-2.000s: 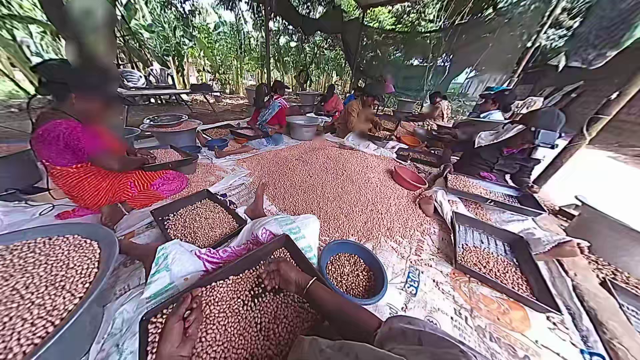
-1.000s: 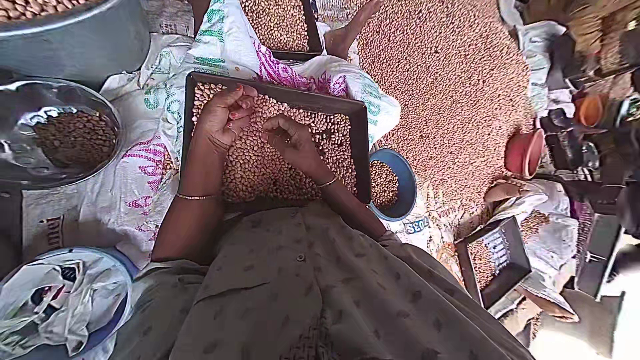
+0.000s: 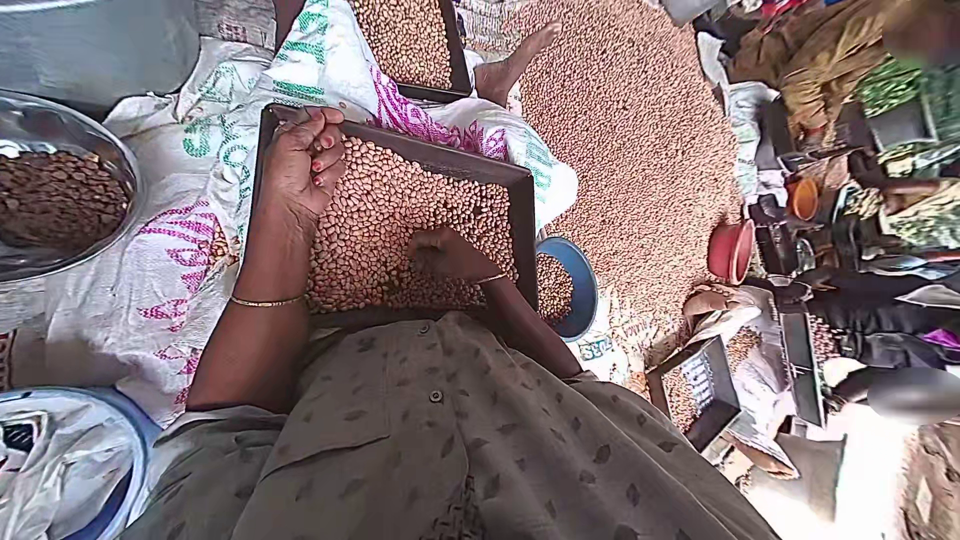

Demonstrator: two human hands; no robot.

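A dark rectangular tray (image 3: 465,166) full of shelled nuts (image 3: 360,202), apparently peanuts, lies before my lap. My left hand (image 3: 309,161) is raised over the tray's left side with its fingers curled; whether anything is inside them is hidden. Low over the nuts at the tray's middle right is my right hand (image 3: 442,253), fingers bent down and their tips dark and unclear. A blue bowl (image 3: 589,285) with more nuts stands close to the tray's right side. Printed white woven sacks (image 3: 315,67) lie under and beyond the tray.
A metal bowl (image 3: 124,161) of darker pieces stands at left, a grey tub (image 3: 105,45) above it and a blue tub (image 3: 139,450) below. Beyond are a second tray (image 3: 452,45), a bare foot (image 3: 514,67), a large nut heap (image 3: 630,127), a red bowl (image 3: 731,251) and seated people.
The view has swung strongly downward since the oldest frame. Against one second ago, my right hand has lowered toward the nuts, while my left hand stays raised at the tray's left side.
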